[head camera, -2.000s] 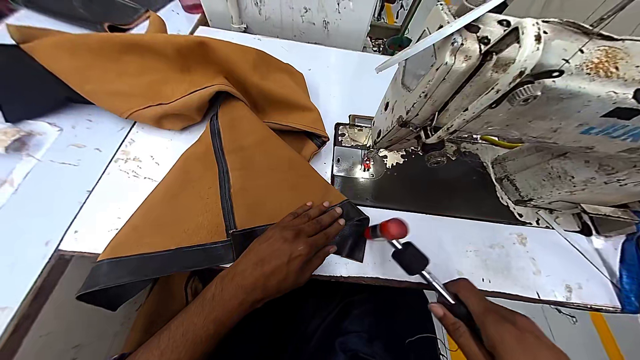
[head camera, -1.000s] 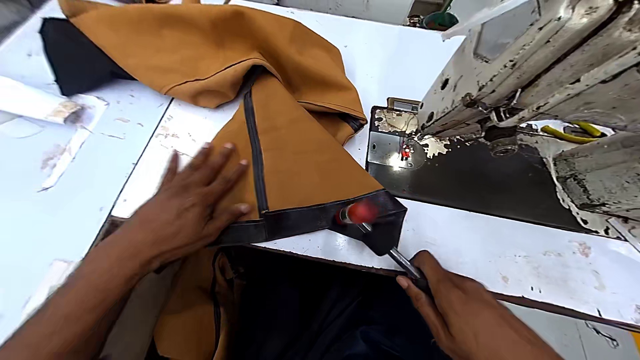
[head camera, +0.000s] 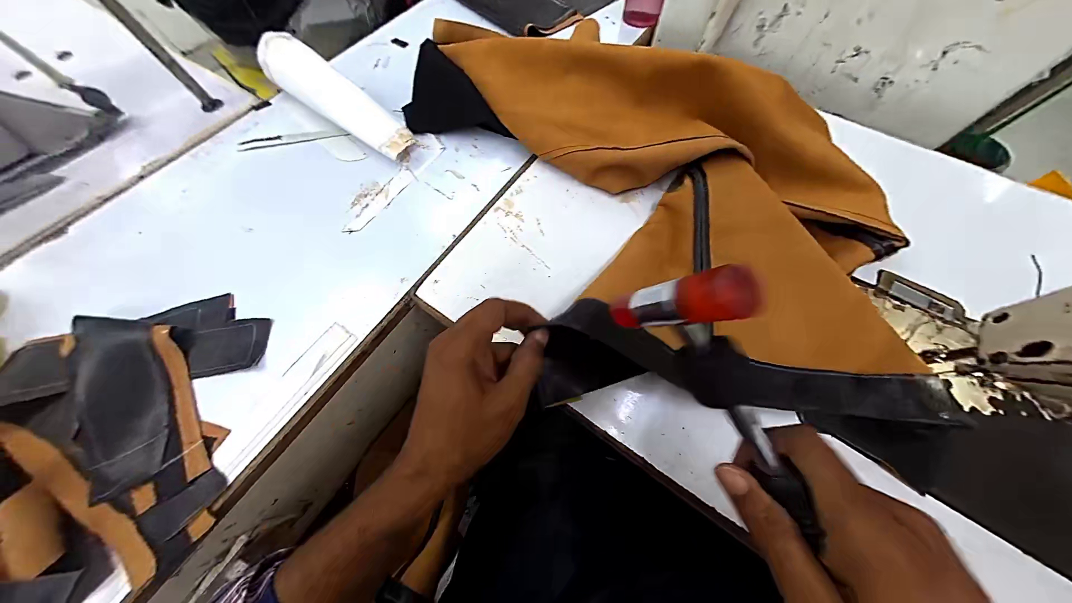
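A tan garment piece (head camera: 754, 243) with a dark seam and a black hem band (head camera: 846, 392) lies across the white table. My left hand (head camera: 477, 385) pinches the left end of that band between thumb and fingers at the table's front edge. In my right hand (head camera: 812, 511) is the handle of a hammer (head camera: 720, 297) with a red face, its head blurred and held over the band. Whether the head touches the band cannot be told.
The sewing machine (head camera: 1026, 343) stands at the right edge. Black and tan cut pieces (head camera: 126, 410) lie in a pile at the left. A white roll (head camera: 331, 92) rests on the table at the upper left. The table's front edge runs between my hands.
My left hand was flat on the garment and now pinches the hem band's end. The hammer has moved left along the band. The view has swung left.
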